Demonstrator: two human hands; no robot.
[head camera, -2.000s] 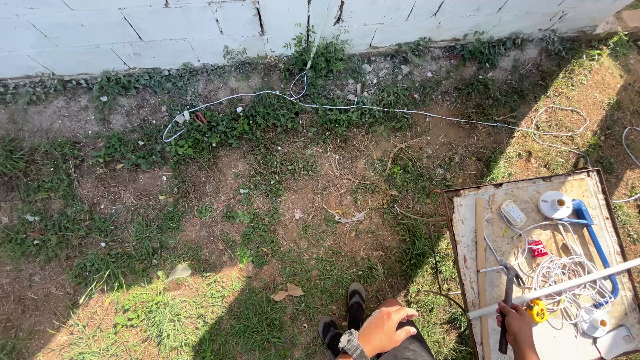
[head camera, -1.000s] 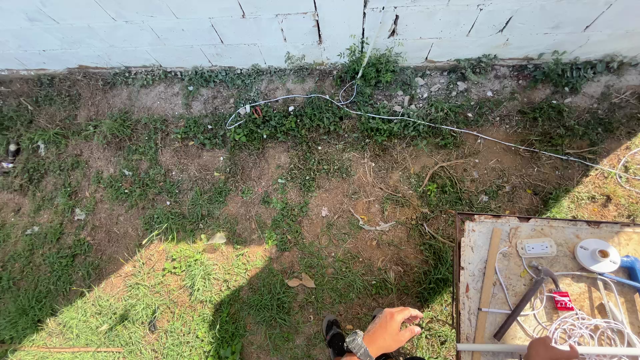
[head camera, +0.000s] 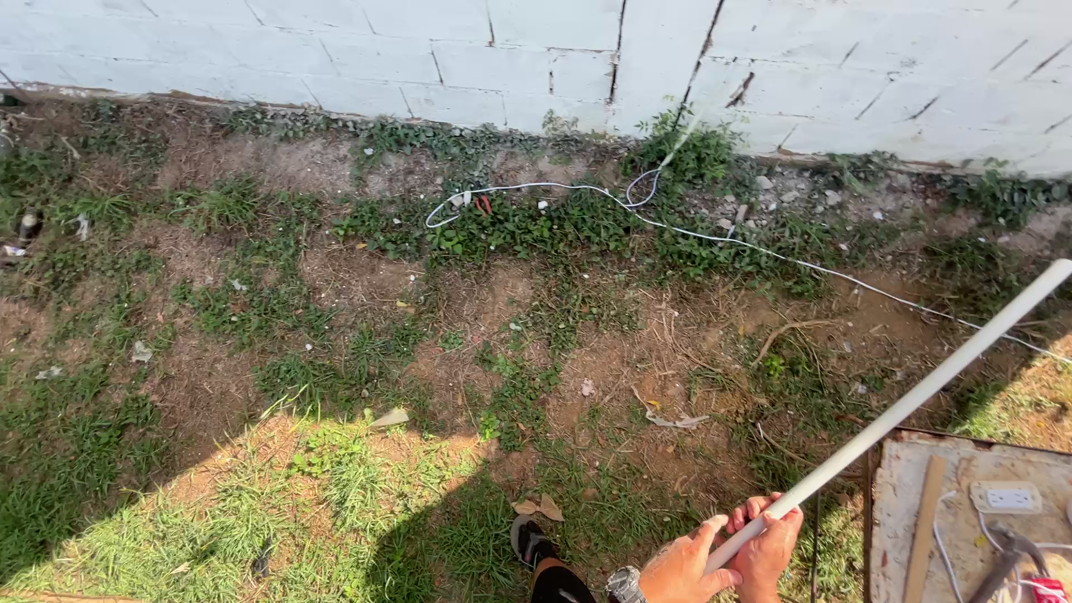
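A white plastic pipe (head camera: 904, 406) slants from the lower middle up to the right edge, above the ground and beside the board. Around its lower end is my left hand (head camera: 688, 565), with a wristwatch (head camera: 626, 584) on that wrist. My right hand (head camera: 769, 544) grips the pipe just above, touching the left. On the worn board (head camera: 892, 519) at the lower right lie a white electrical outlet (head camera: 1005, 497), a wooden strip (head camera: 924, 532), a hammer-like tool (head camera: 1001, 565) with a dark handle, part of a white cable (head camera: 946, 544) and a red item (head camera: 1047, 589).
A painted block wall (head camera: 519, 63) runs across the top. A thin white cable (head camera: 754, 247) lies along the weeds near its base, with a loop beside a bush (head camera: 691, 155). My shoe (head camera: 529, 540) is on patchy grass, near dry leaves (head camera: 540, 507). Small rubble (head camera: 787, 197) lies by the wall.
The white pipe, earlier lying across the board, is now raised at a slant in both hands. My left hand, earlier empty, has closed on it. The view has shifted left.
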